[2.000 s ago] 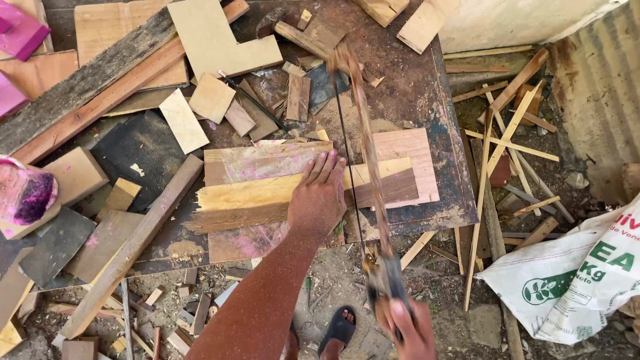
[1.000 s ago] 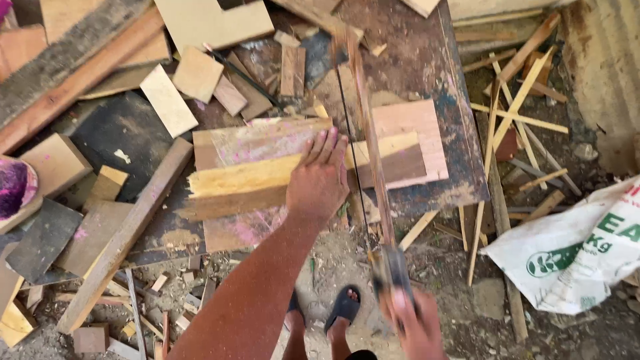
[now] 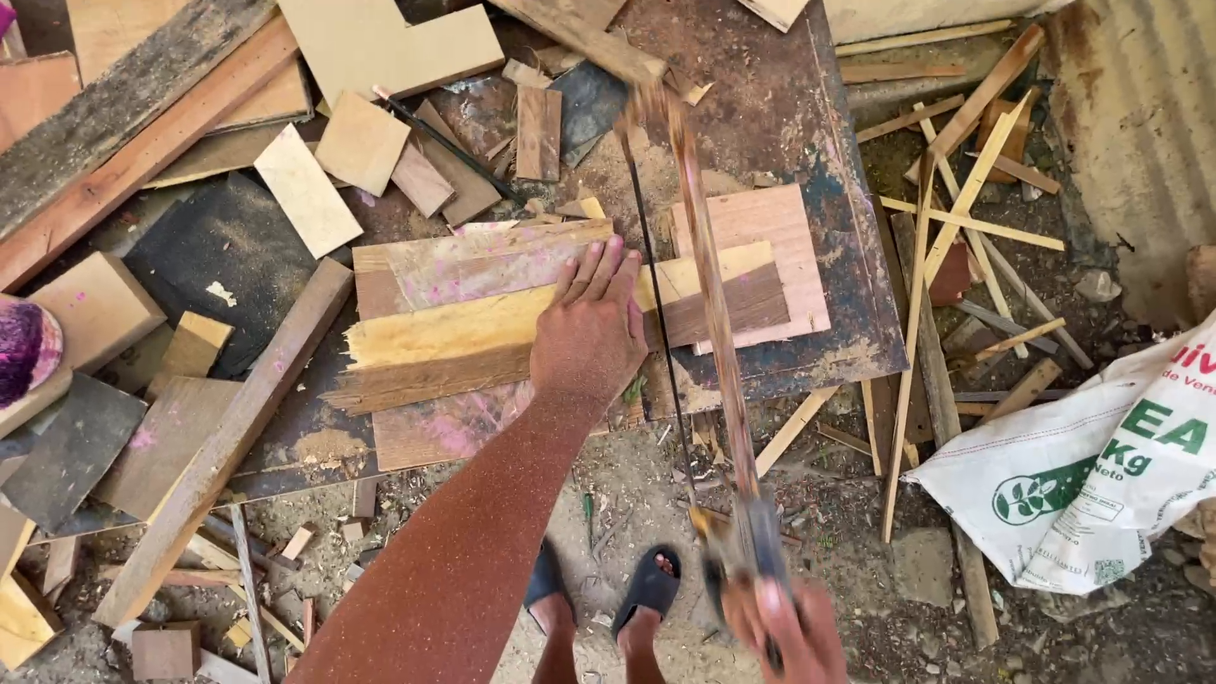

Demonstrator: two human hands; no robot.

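A two-toned wooden board (image 3: 446, 332), pale yellow along one side and brown along the other, lies across a paint-stained wood piece (image 3: 484, 266). My left hand (image 3: 591, 318) presses flat on the board, fingers together. Just right of those fingers, the thin dark blade of a bow-type saw (image 3: 708, 256) crosses the board; its rusty frame is blurred. My right hand (image 3: 784, 617) grips the saw's handle below the table edge. The board's right end rests over a pinkish square of wood (image 3: 750, 218). How deep the blade has cut cannot be told.
Wood offcuts (image 3: 361, 142) and long beams (image 3: 218, 446) crowd the dark worktable (image 3: 826, 142) on the left. A pink-stained container (image 3: 28, 351) sits at the left edge. Thin wood strips (image 3: 959, 209) and a white printed sack (image 3: 1054, 494) lie on the ground at the right.
My left hand stays on the board and my right hand keeps hold of the saw. The view has shifted slightly.
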